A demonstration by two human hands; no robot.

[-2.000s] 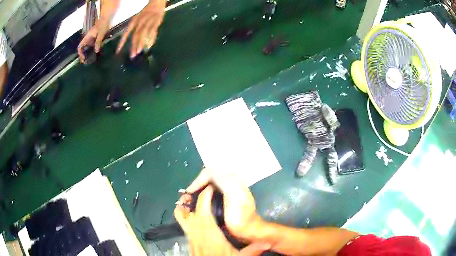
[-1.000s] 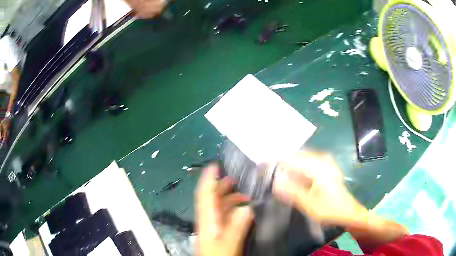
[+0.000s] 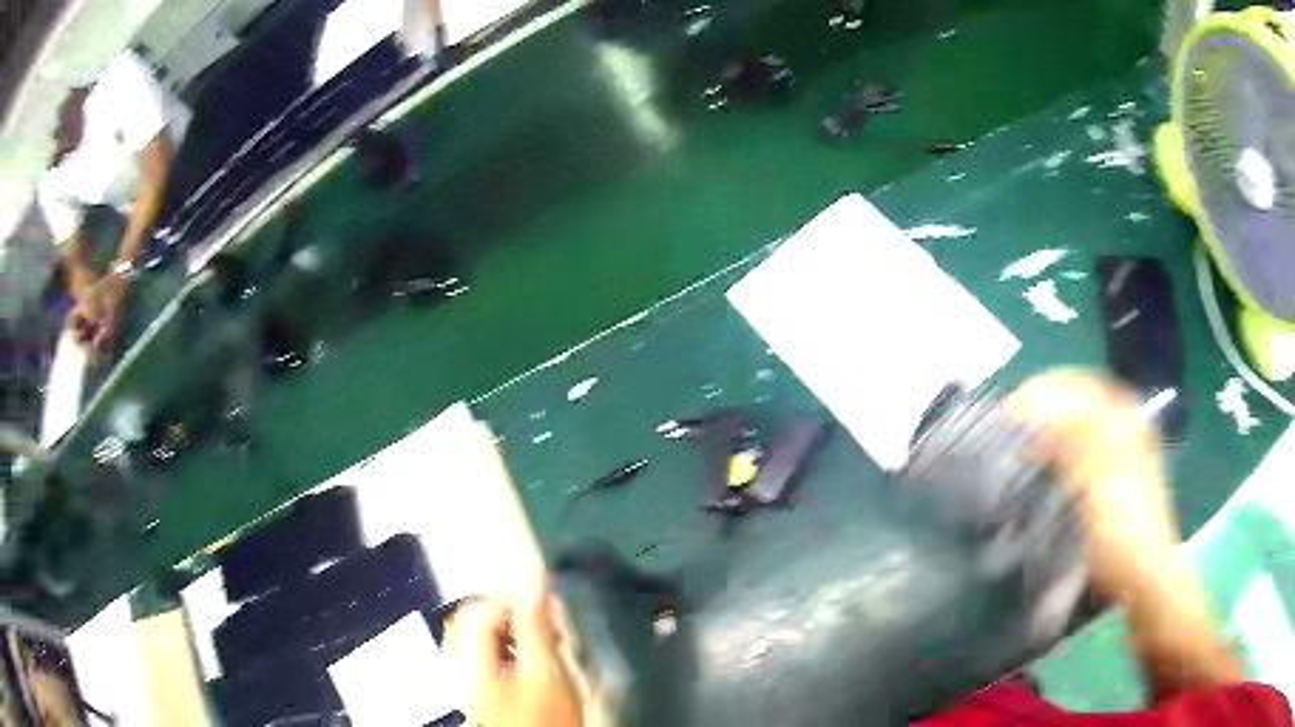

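Note:
My right hand, blurred, grips a grey-black striped glove over the right part of the bench, by the lower corner of a white sheet. My left hand is at the bottom edge, beside the black covers on a white board; its fingers are partly cut off and I cannot tell if they hold anything. A circuit board with a yellow component and dark parts lies on the bench between the hands. A blurred dark object lies right of my left hand.
A black phone and a yellow-green fan stand at the right. The green conveyor carries dark boards and cables behind the bench. A person in white is at the upper left. A smaller white sheet lies on the covers.
The glove has left its place beside the phone and is now in my right hand. My left hand has moved left to the covers. The view has shifted, and the yellow-component board now shows.

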